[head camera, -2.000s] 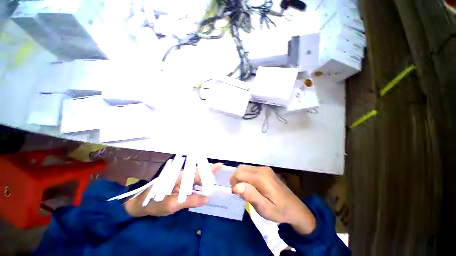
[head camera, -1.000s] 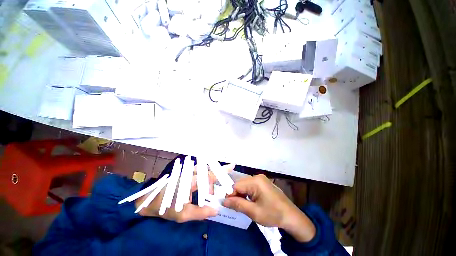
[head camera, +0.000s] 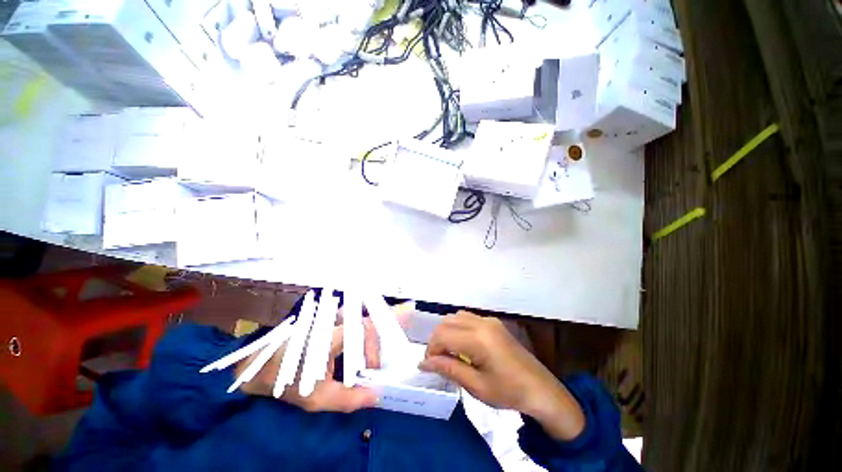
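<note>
My left hand (head camera: 323, 387) is at the lap below the table's front edge. Several narrow white strips (head camera: 318, 346) fan out from its fingers. It also holds a small white box (head camera: 415, 400) with faint print on its near face. My right hand (head camera: 485, 358) is at the box's right side, thumb and fingers pinched together at its top edge. Whether a strip is between those fingertips cannot be told. A small bit of yellow shows beside the right fingers. The box's far side is partly hidden by the hands and strips.
On the white table (head camera: 554, 277) are loose white boxes (head camera: 217, 229) at front left, tall box stacks (head camera: 120, 46) at far left, stacked boxes (head camera: 637, 92) at right, and tangled dark cords (head camera: 443, 55). A red stool (head camera: 102, 332) stands at left, brown cardboard (head camera: 739, 277) at right.
The camera view has shifted slightly. The strips are spread a little differently than two seconds ago. My right hand stays close to the box, its fingers slightly repositioned on the top edge.
</note>
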